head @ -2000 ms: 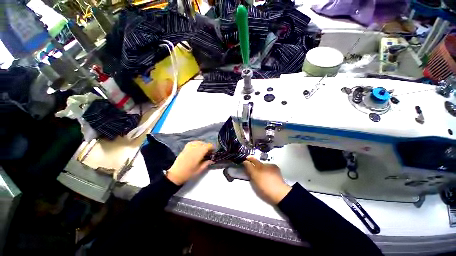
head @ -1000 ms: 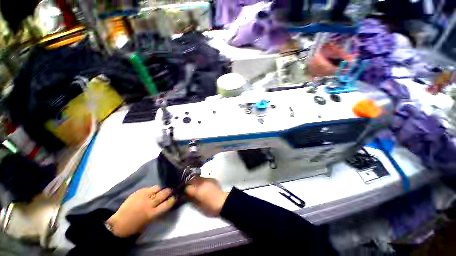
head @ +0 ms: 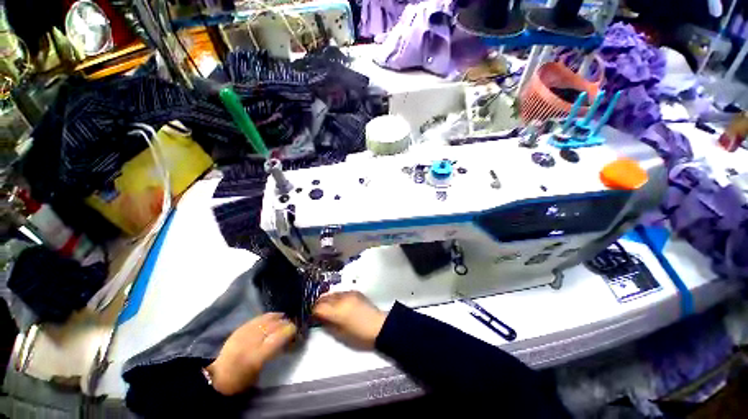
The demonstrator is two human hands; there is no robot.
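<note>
The dark striped fabric piece (head: 307, 296) lies under the needle area at the left end of the white sewing machine (head: 385, 225). Grey fabric (head: 201, 326) joined to it spreads left over the table, with a dark end near my left sleeve. My left hand (head: 253, 348) holds the near left edge of the striped fabric. My right hand (head: 351, 317) holds its right edge, just in front of the presser foot. Both hands are bare and their fingertips are partly hidden in the cloth. The needle tip cannot be made out.
Black thread snips (head: 490, 319) lie right of my right hand. Behind the machine are a striped fabric heap (head: 271, 90), a yellow bag (head: 156, 180) with white cord, a tape roll (head: 387, 133) and a pink basket (head: 560, 92). Another person's hand (head: 732, 131) shows at the right edge.
The view has swung right, so the machine sits further left and its right end shows. Both hands stay on the fabric near the needle, with my left hand now closer to its near edge.
</note>
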